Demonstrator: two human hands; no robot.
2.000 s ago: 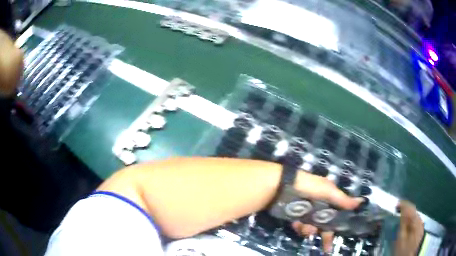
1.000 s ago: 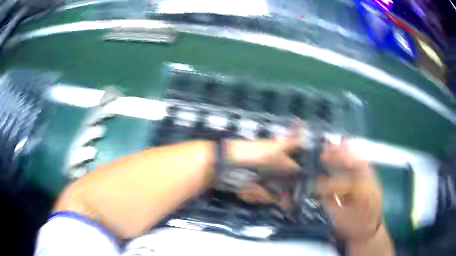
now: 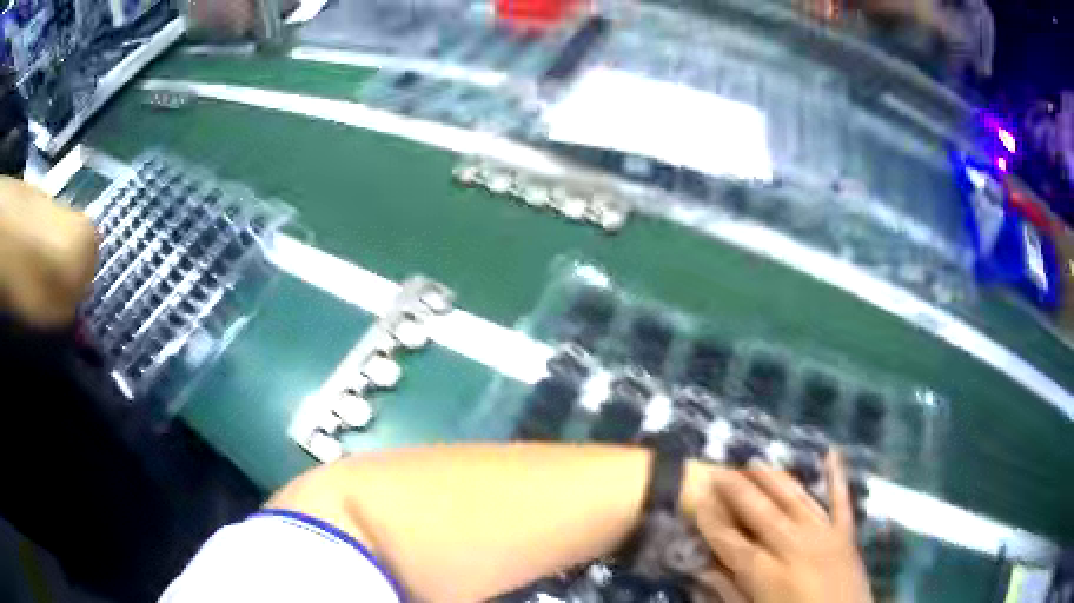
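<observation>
My left forearm crosses from the lower left, with a black strap at the wrist. My left hand is blurred at the lower right. Fingers and skin reaching the bottom edge there overlap it and seem to include my right hand; the boundary is unclear. What the fingers hold is hidden. A dark grey piece with round details shows below the wrist. A clear tray with dark-filled pockets lies just beyond the hands. A silver scalloped fixture lies slanted left of it, with pale round seats.
Another filled clear tray lies at left, beside another person's hand. A second scalloped fixture lies farther across the green bench. Beyond are a white sheet on clear trays, a red bin and a blue bin.
The camera view has swung, shifting the bench rightward and down since one second ago. The hands are now bunched at the bottom edge; the grey fixture held earlier is mostly hidden.
</observation>
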